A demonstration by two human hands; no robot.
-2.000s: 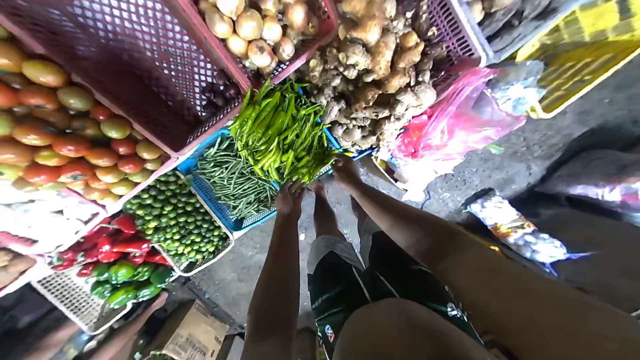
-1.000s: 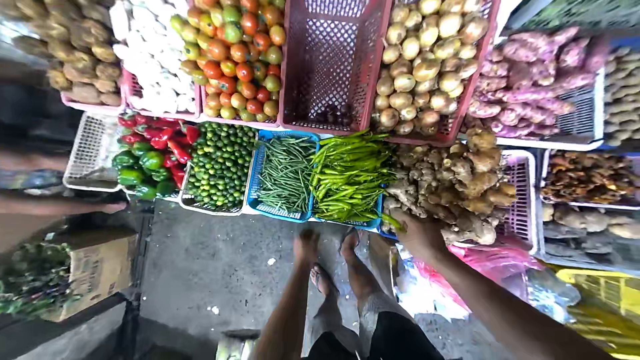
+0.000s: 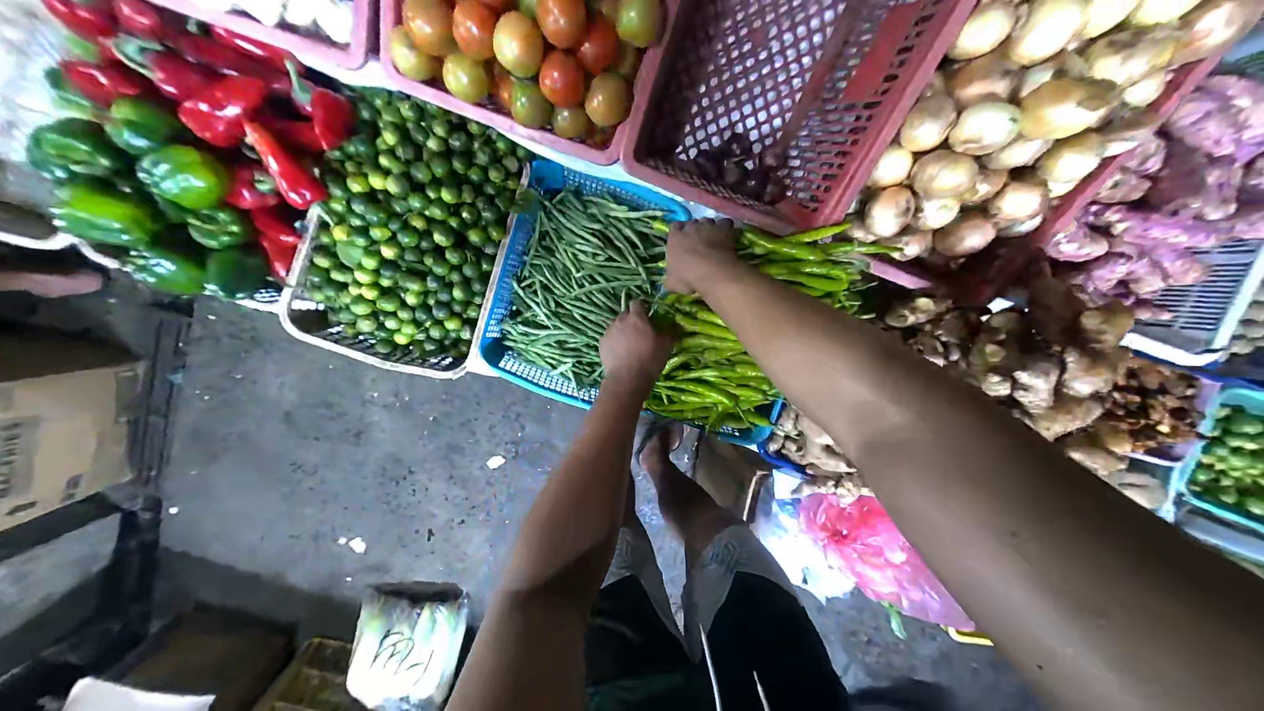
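Long green chili peppers (image 3: pixel 711 370) fill the right part of a blue plastic basket area, with green beans (image 3: pixel 578 281) beside them in a blue basket (image 3: pixel 494 321). My left hand (image 3: pixel 635 346) rests at the border between beans and chilies, fingers bent down. Farther back, my right hand (image 3: pixel 699 255) reaches over the upper left edge of the chilies, fingertips curled at the pile. Whether either hand grips any chilies cannot be made out, as the fingers are partly hidden.
Green calamansi-like citrus (image 3: pixel 415 227), bell peppers (image 3: pixel 183 178) and tomatoes (image 3: pixel 533 49) lie left and behind. A pink crate (image 3: pixel 647 128) holds a few dark bulbs. Onions (image 3: pixel 987 128) and ginger (image 3: pixel 1037 355) are on the right. A cardboard box (image 3: pixel 69 425) stands on the floor.
My right hand has moved from the right front edge of the chilies to their far left side. My left hand has risen from below the baskets onto the bean and chili border.
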